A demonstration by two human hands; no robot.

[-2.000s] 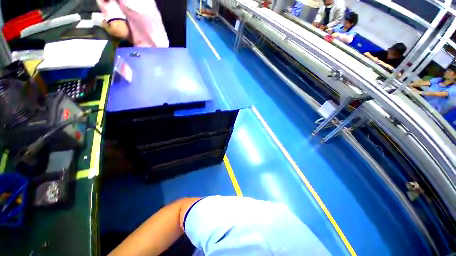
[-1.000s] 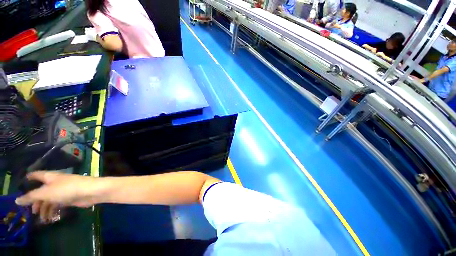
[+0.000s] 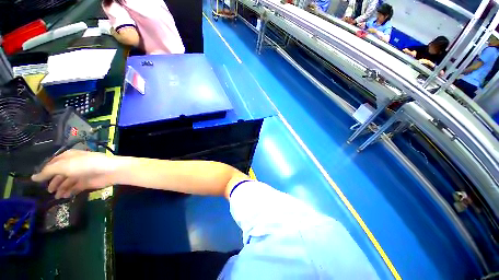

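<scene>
My bare right hand reaches over the left part of the dark green bench mat, its fingers bent and pointing left. It is above a dark holder, between the dark soldering station and the small tray with silvery scraps. Whether it grips the iron handle cannot be told; the fingertips meet a dark, blurred area. The blue parts bin with small yellowish parts is just below the hand at the left edge. My left hand is not in view. No circuit board can be made out.
The black fume fan stands at the left edge, with a keypad and white papers behind. A blue-topped cabinet adjoins the bench. A person in pink sits beyond it. A conveyor line with seated people runs at right.
My right hand came into view over the scrap tray and bin, then moved slightly up and right toward the soldering station. The view has shifted a little.
</scene>
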